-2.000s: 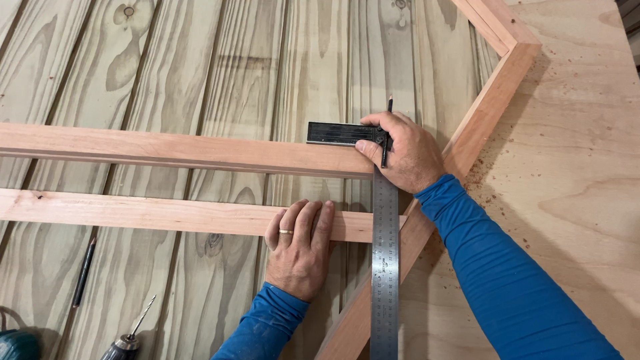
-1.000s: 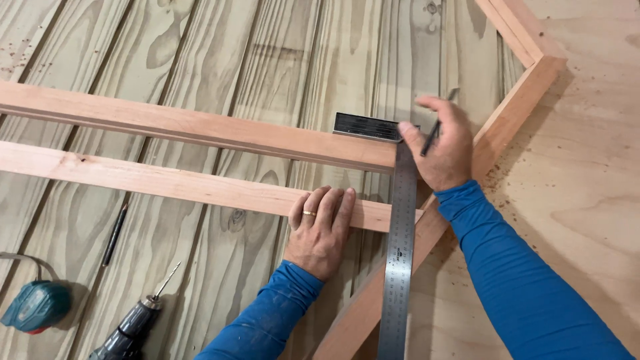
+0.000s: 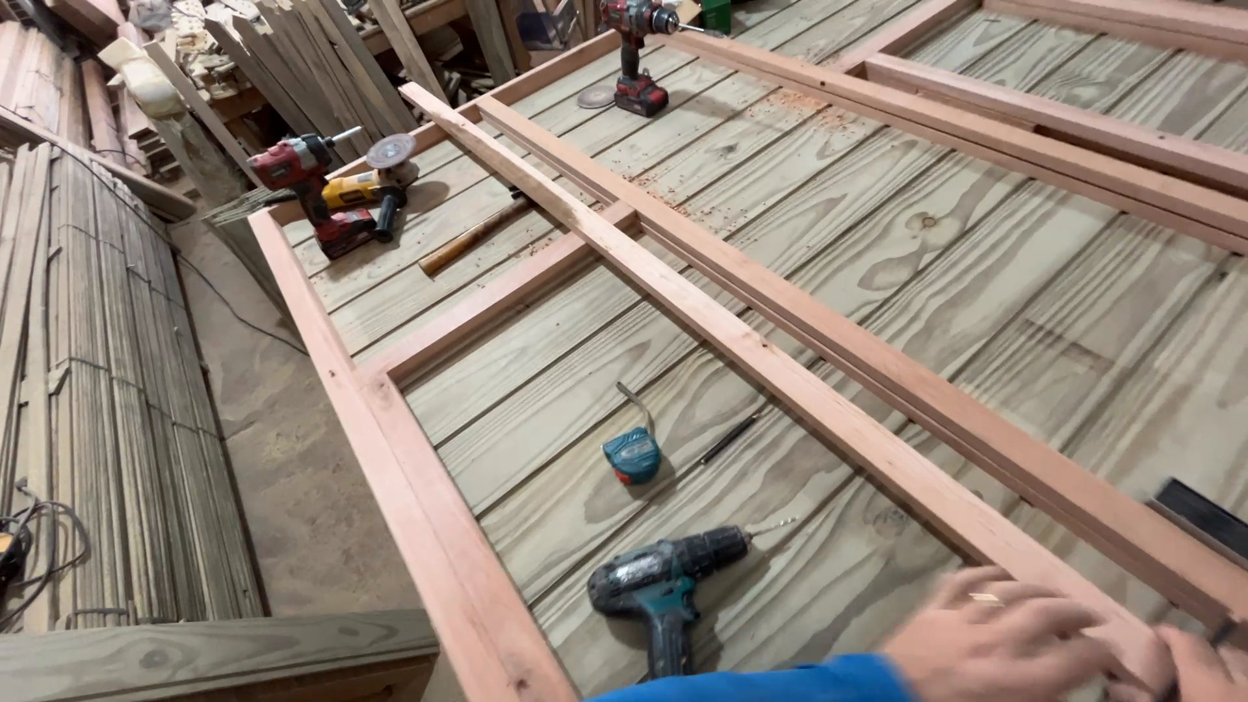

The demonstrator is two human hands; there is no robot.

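My left hand (image 3: 1004, 639), blurred and wearing a ring, lies over the near end of a long loose wooden strip (image 3: 760, 346). The strip slants away across a wooden frame and rests over its crosspiece (image 3: 507, 283). Beside it runs a frame rail (image 3: 838, 341). My right hand (image 3: 1194, 663) shows only in part at the lower right corner, by the strip's end; a dark thin thing is at its fingers, too cut off to tell its hold. The black stock of a try square (image 3: 1204, 512) lies at the rail, at the right edge.
A teal cordless drill (image 3: 643, 585), tape measure (image 3: 634, 453) and dark pencil (image 3: 729, 439) lie on the boards left of the strip. Farther off are two red cordless drivers (image 3: 302, 180) (image 3: 639, 58), a yellow angle grinder (image 3: 361, 185) and a hammer (image 3: 473, 232). Stacked slats (image 3: 127, 390) stand left.
The view has swung far to the left, showing the frame's far end. My right hand, earlier with a pencil above the square, is now low beside the strip's end, near my left hand.
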